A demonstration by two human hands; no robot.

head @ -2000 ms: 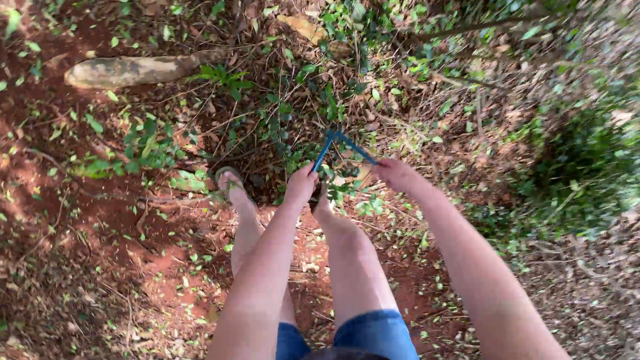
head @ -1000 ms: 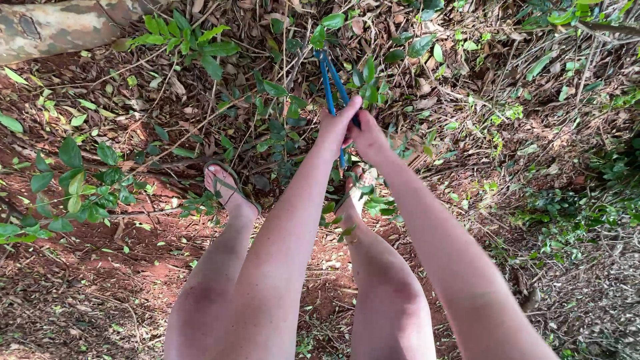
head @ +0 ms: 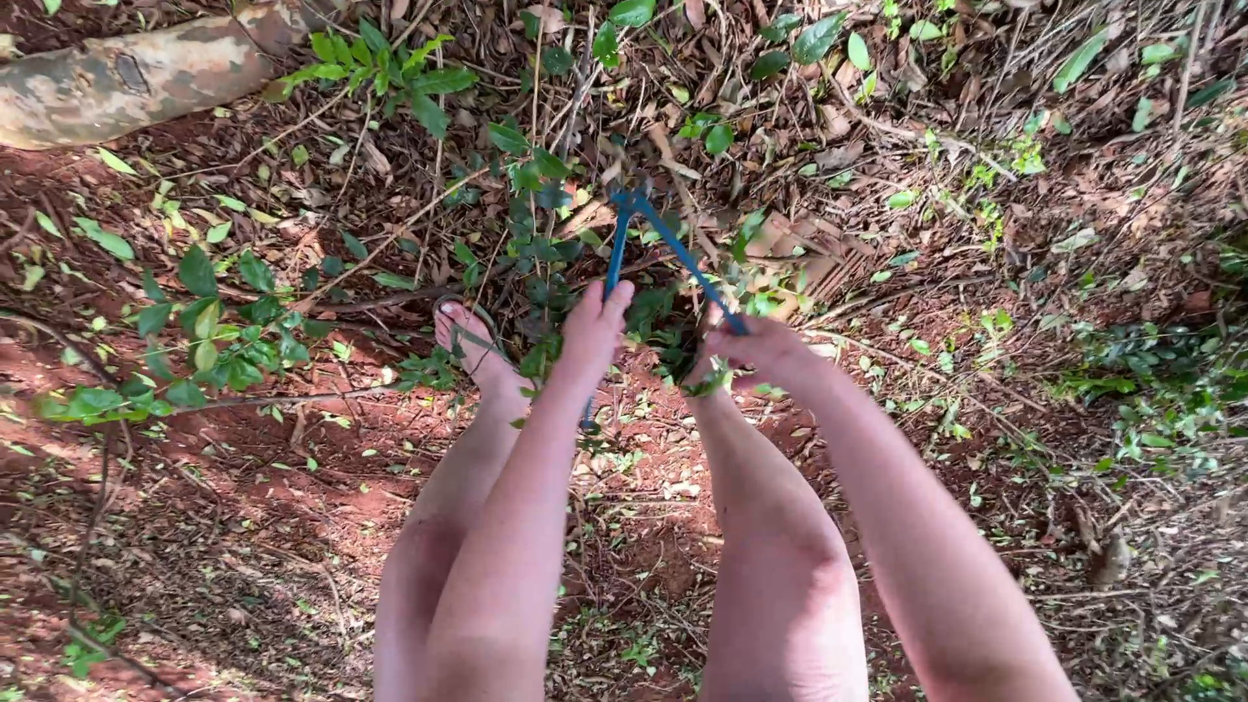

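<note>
Long-handled blue loppers (head: pixel 673 239) point away from me, their two handles spread in a V. My left hand (head: pixel 597 317) grips the left handle, with a bit of it showing below the wrist. The right handle's end is in my right hand (head: pixel 765 346). The loppers' head lies among thin stems and dark green leaves (head: pixel 536 249) of a small shrub; its blades are blurred, and whether a stem is between them I cannot tell.
A thick mottled log (head: pixel 146 78) lies at the upper left. A leafy branch (head: pixel 224 331) reaches in from the left. My sandaled foot (head: pixel 473 341) stands on red soil and leaf litter beside the shrub; the other foot is mostly hidden by leaves.
One second ago my hands were close together and the loppers' handles nearly closed. Now my hands are apart and the handles are spread.
</note>
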